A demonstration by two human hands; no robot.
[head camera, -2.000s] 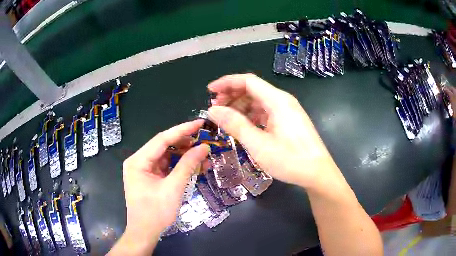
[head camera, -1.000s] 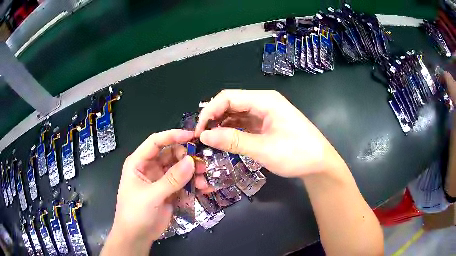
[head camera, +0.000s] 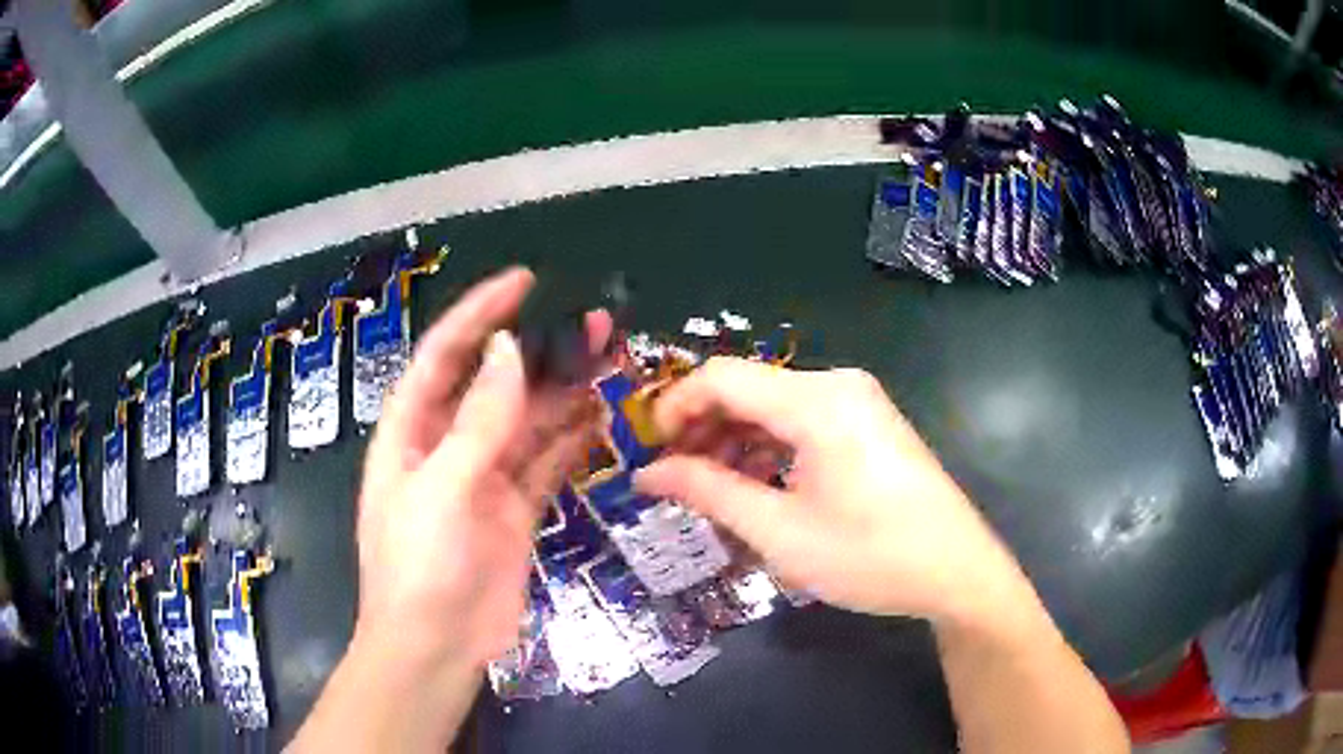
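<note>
A fan of phone mainboards (head camera: 586, 636), blue above and silver below, lies under my hands. One board (head camera: 670, 548) lies slanted on top, with an orange flex strip near its upper end. My right hand (head camera: 832, 494) has thumb and index finger at this board's upper end, around the flex strip. My left hand (head camera: 464, 471) is raised at the left of the pile, blurred, with a dark blurred piece (head camera: 560, 346) at its fingertips. Whether the piece joins the board cannot be told. Small white bits stand out past the pile's top.
Spaced, slanted boards (head camera: 320, 390) lie in two rows at left. Overlapping boards (head camera: 1002, 221) are stacked at upper right, and another stack (head camera: 1252, 361) lies at far right. A pale rail (head camera: 619, 159) borders the dark bench. A grey post (head camera: 125, 148) stands at upper left.
My fingertips have parted from each other. My left hand has turned and risen, with a dark piece now showing at its fingertips. The upper board's silver part is more exposed. The camera view has shifted slightly.
</note>
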